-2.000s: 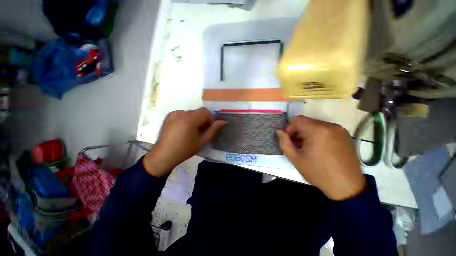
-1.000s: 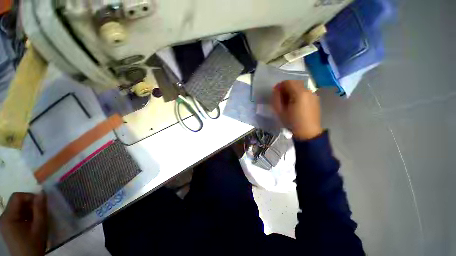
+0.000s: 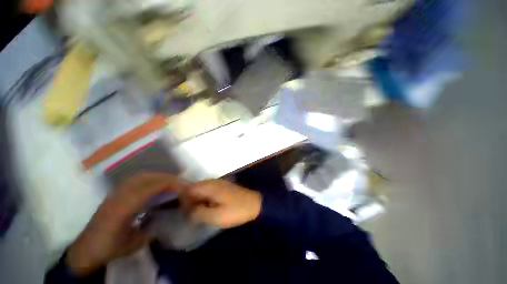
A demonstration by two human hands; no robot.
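Note:
The frame is strongly blurred. The template (image 3: 83,138), a pale translucent sheet with an orange band (image 3: 125,142) and a thin red line, lies on the table. The dark outer fabric piece (image 3: 145,162) lies on it below the red line, partly hidden by my hands. My left hand (image 3: 125,213) and my right hand (image 3: 222,202) are close together at the table's front edge. A light grey lining piece (image 3: 183,228) hangs at my hands. My right hand's fingers are closed on it; my left hand's exact grip is blurred.
The sewing machine (image 3: 233,22) spans the top. Its yellowed block (image 3: 69,86) stands over the template's left part. The outer fabric stack (image 3: 261,83) lies under the arm. The lining stack (image 3: 311,105) lies at the right table edge. A blue sheet (image 3: 428,44) is at far right.
My right hand has come from the lining stack back left to the template, with a light grey piece. My left hand has moved right to meet it. The view has shifted and blurred.

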